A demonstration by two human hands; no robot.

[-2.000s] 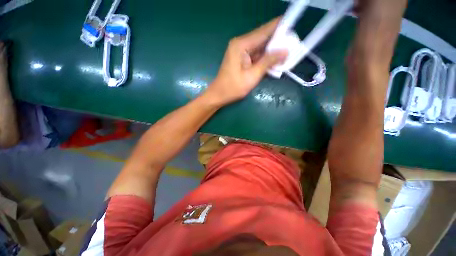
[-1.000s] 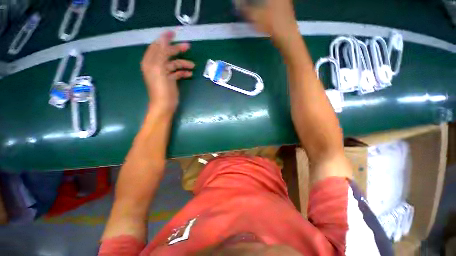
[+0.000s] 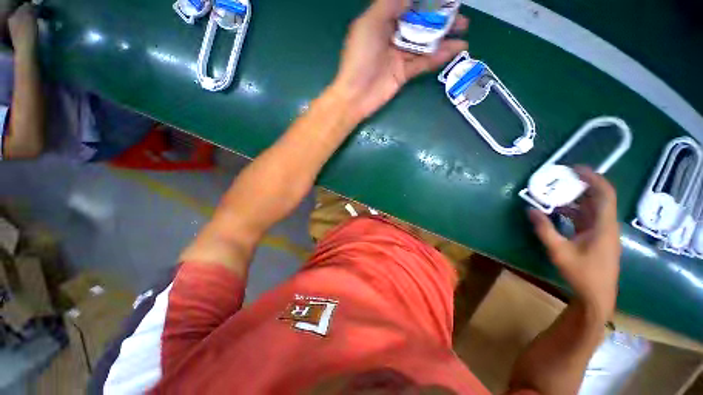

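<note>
My left hand (image 3: 378,65) holds a blue-marked unit (image 3: 425,23) at the top centre; its upper part is cut off by the picture's edge. My right hand (image 3: 586,239) is at a plain white unit (image 3: 556,187), fingers and thumb around its round end, its loop pointing up and right. Another blue-marked unit (image 3: 479,91) lies on the green surface between my hands. Two more blue-marked units lie at the upper left, one with its loop downward (image 3: 223,46).
Several plain white units (image 3: 664,208) stand side by side at the right edge. A pale strip (image 3: 586,54) crosses the green surface (image 3: 324,46). An open carton (image 3: 509,316) with a clear bag (image 3: 617,362) is below right. Another person's arm (image 3: 25,85) is at far left.
My left hand, empty one second ago, now holds a blue-marked unit. My right hand has come from beyond the strip to a plain white unit at the right. The camera view has shifted.
</note>
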